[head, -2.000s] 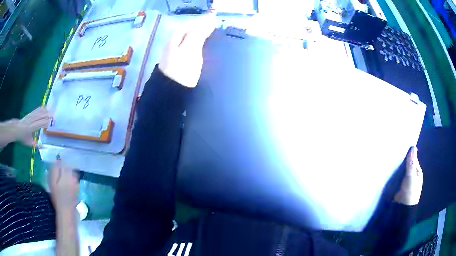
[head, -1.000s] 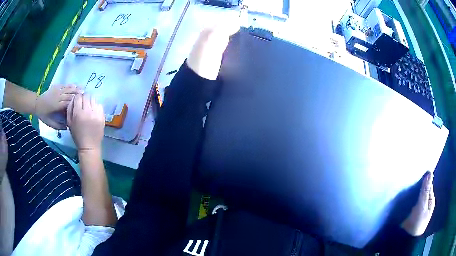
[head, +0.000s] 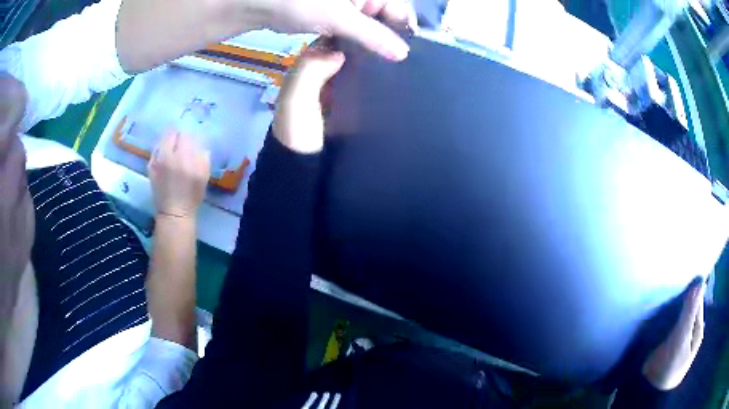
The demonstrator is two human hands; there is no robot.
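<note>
A large display panel (head: 480,192) fills the middle and right, dark on the left and glaring white at the right. My left hand (head: 308,100), bare with a dark sleeve, grips its upper left edge. My right hand (head: 679,339) holds its lower right edge, fingers along the rim. Another person's hand (head: 360,28) reaches over from the left and touches or nearly touches the panel's upper left corner. What lies under the panel is hidden.
At left, a cover plate (head: 196,112) with orange-and-white bar handles lies on the white table (head: 216,228); the other person's second hand (head: 182,172) is over it, blurred. Machine units (head: 639,88) stand at the upper right. A striped garment shows at left.
The other person's arm has come in from the left to the panel's upper corner. The panel has shifted right in view, and its left part looks darker. Both my hands stay on it.
</note>
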